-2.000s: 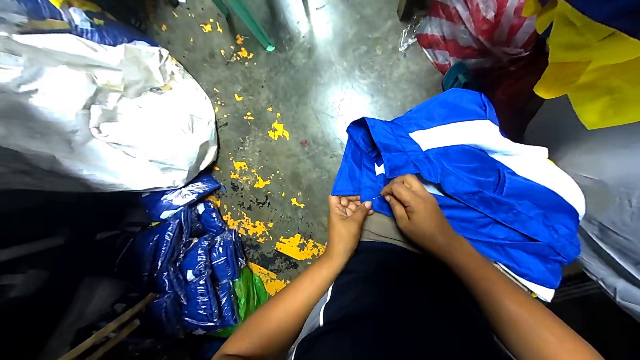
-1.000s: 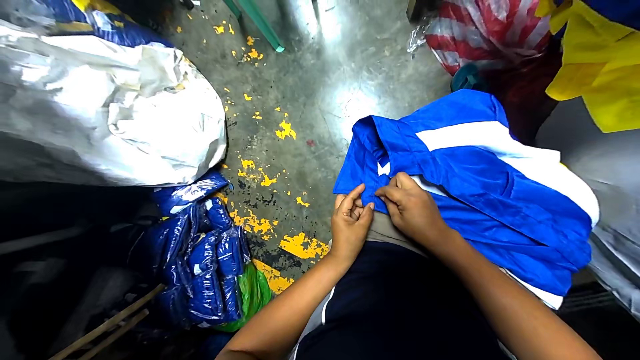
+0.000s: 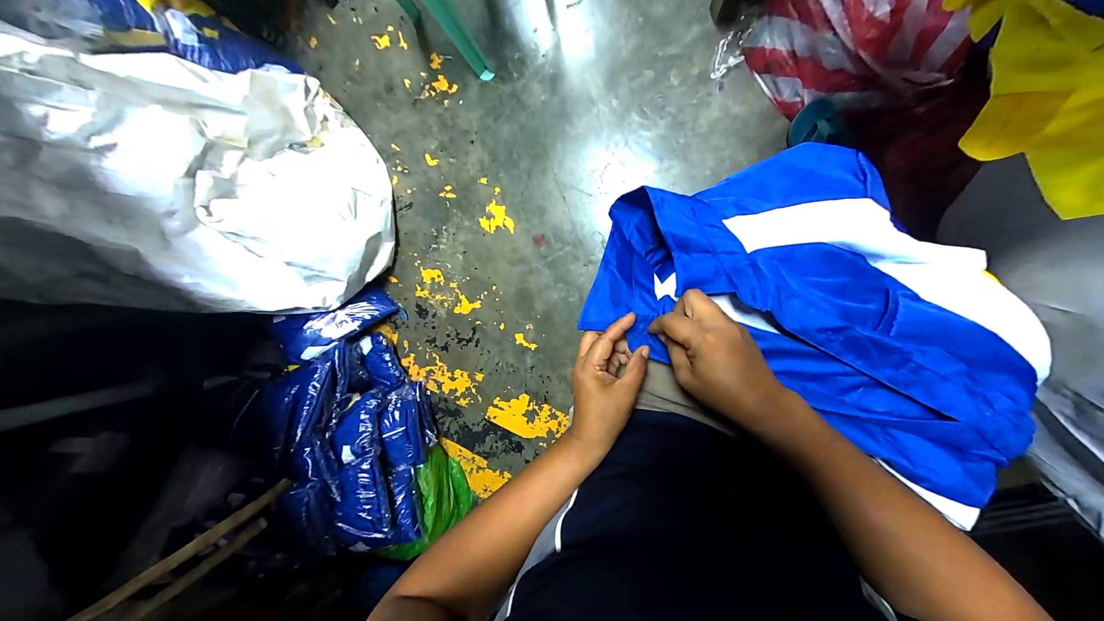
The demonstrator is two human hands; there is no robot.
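Note:
A blue garment point(image 3: 828, 302) with broad white stripes lies across my lap and to the right, its collar upright near the middle. My left hand point(image 3: 608, 371) is at the lower corner of the collar, thumb and forefinger on the blue cloth's edge. Just right of it, my right hand point(image 3: 711, 349) pinches the same edge with thumb and curled forefinger. Whether something small sits between the fingertips is too small to tell. A small white patch point(image 3: 664, 286) shows inside the collar.
A big white sack point(image 3: 285, 181) stands at the left, above plastic-wrapped blue packets point(image 3: 362, 440) and a green bag point(image 3: 442, 500). Wooden sticks point(image 3: 185, 552) are at lower left. A red-and-white striped bag point(image 3: 854, 52) and yellow cloth point(image 3: 1035, 103) are at upper right. A green leg point(image 3: 457, 39) stands on the floor.

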